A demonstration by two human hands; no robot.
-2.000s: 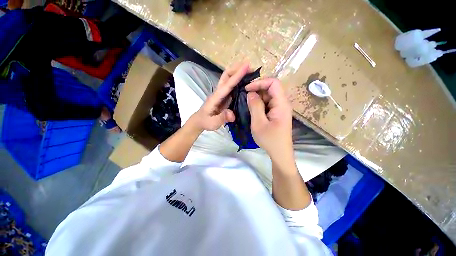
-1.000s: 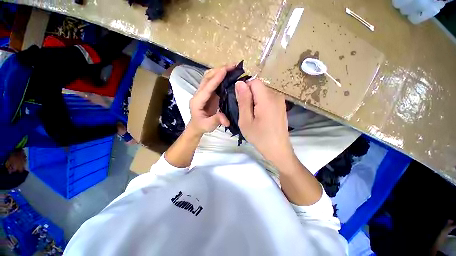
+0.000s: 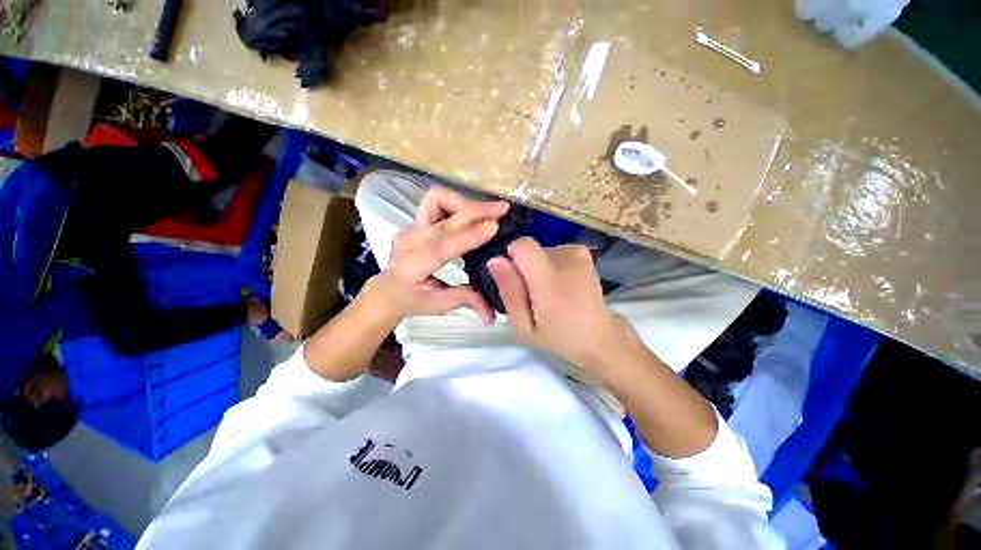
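A black workpiece [image 3: 497,254] is held between my two hands over my lap, close to the bench edge. My left hand [image 3: 439,256] is on its left side, with fingers spread along it. My right hand [image 3: 551,288] grips its right side with thumb and fingers. The hands hide much of the piece. The white glue dish [image 3: 638,159] sits on the work board [image 3: 742,177], which has dark wet spots. A cotton swab [image 3: 680,181] rests at the dish with its stick pointing right.
A pile of black workpieces [image 3: 307,32] lies at the bench's left, beside a black handle [image 3: 166,29]. Spare swabs [image 3: 728,52] and white bottles [image 3: 850,15] lie beyond the board. An open carton [image 3: 306,258], blue crate [image 3: 178,392] and another person [image 3: 108,258] are left; a blue tote [image 3: 801,397] is right.
The view has shifted, showing more of the black pile at the left. My hands have moved lower relative to the bench edge and closed more over the workpiece, which shows less now.
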